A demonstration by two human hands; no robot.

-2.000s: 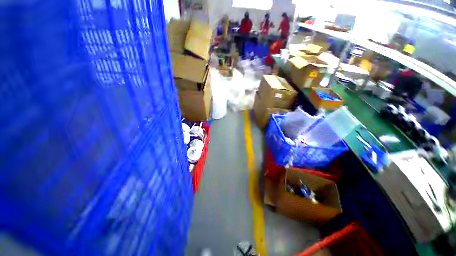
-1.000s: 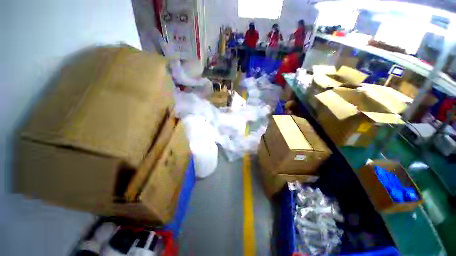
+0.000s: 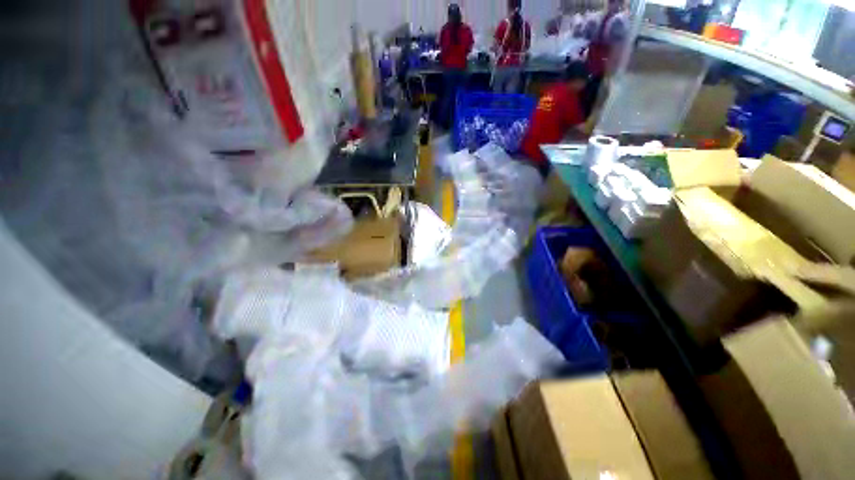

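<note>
Neither of my hands is in the picture. Nearest in front of me, a large heap of whitish translucent bubble wrap or plastic sheeting (image 3: 347,347) lies across the aisle floor and over the yellow line (image 3: 457,333). Closed brown cartons (image 3: 595,427) stand at the bottom, right of the line. Open brown cartons (image 3: 703,267) with raised flaps are at the right on the green-topped bench (image 3: 586,192). The left side is blurred.
A blue crate (image 3: 562,309) stands beside the bench. A dark table (image 3: 375,164) with a brown carton (image 3: 361,248) below is left of the aisle. A person in red (image 3: 555,117) bends near a farther blue crate (image 3: 492,117). Other people stand at the back.
The view has moved forward along the aisle. The blue stack and the large left carton have left the picture. The plastic heap and right-hand cartons are nearer.
</note>
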